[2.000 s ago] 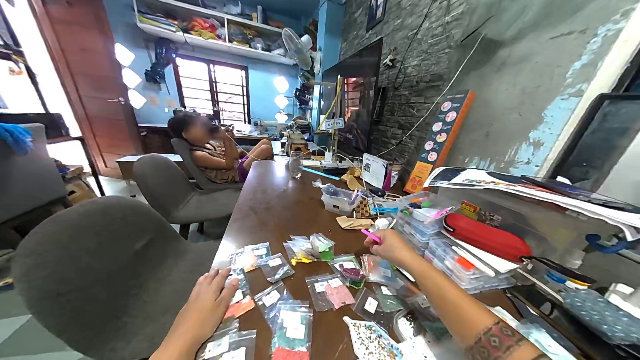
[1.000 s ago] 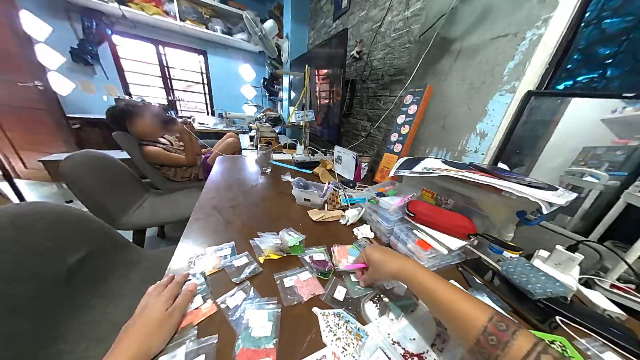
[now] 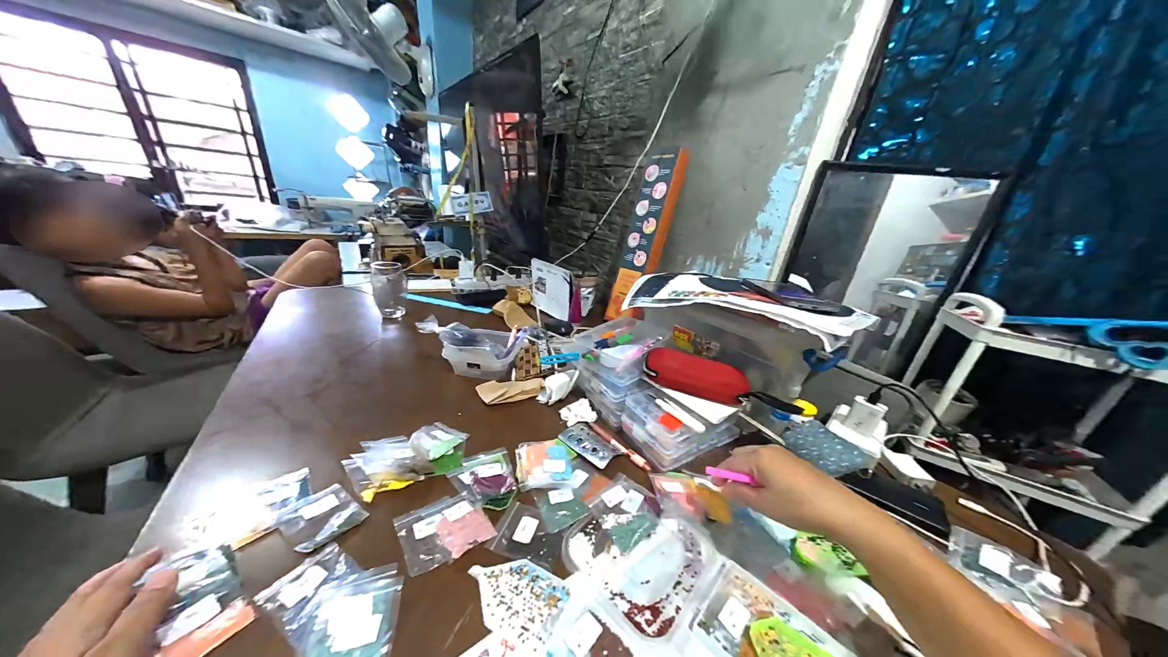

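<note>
My right hand (image 3: 776, 484) holds a small pink pen-like tool (image 3: 732, 475) above the small plastic bags at the right. Near the left edge my left hand (image 3: 109, 607) rests with its fingers on a bag of dark green bits (image 3: 203, 584). Between my hands lie several labelled zip bags, among them one with pink bits (image 3: 464, 527) and one with purple bits (image 3: 490, 481). A white tray of multicoloured beads (image 3: 520, 598) sits close to me, beside a clear tray with dark red beads (image 3: 652, 613).
A red zip case (image 3: 696, 375) lies on stacked clear organizer boxes (image 3: 671, 438). Farther off are a clear plastic tub (image 3: 479, 354) and a glass (image 3: 389, 290). A person (image 3: 173, 265) sits at the table's left. A white cart (image 3: 1031, 338) stands at the right.
My right hand has moved right over the bags with the pink tool. My left hand stays by the bags at the left. The view has turned right.
</note>
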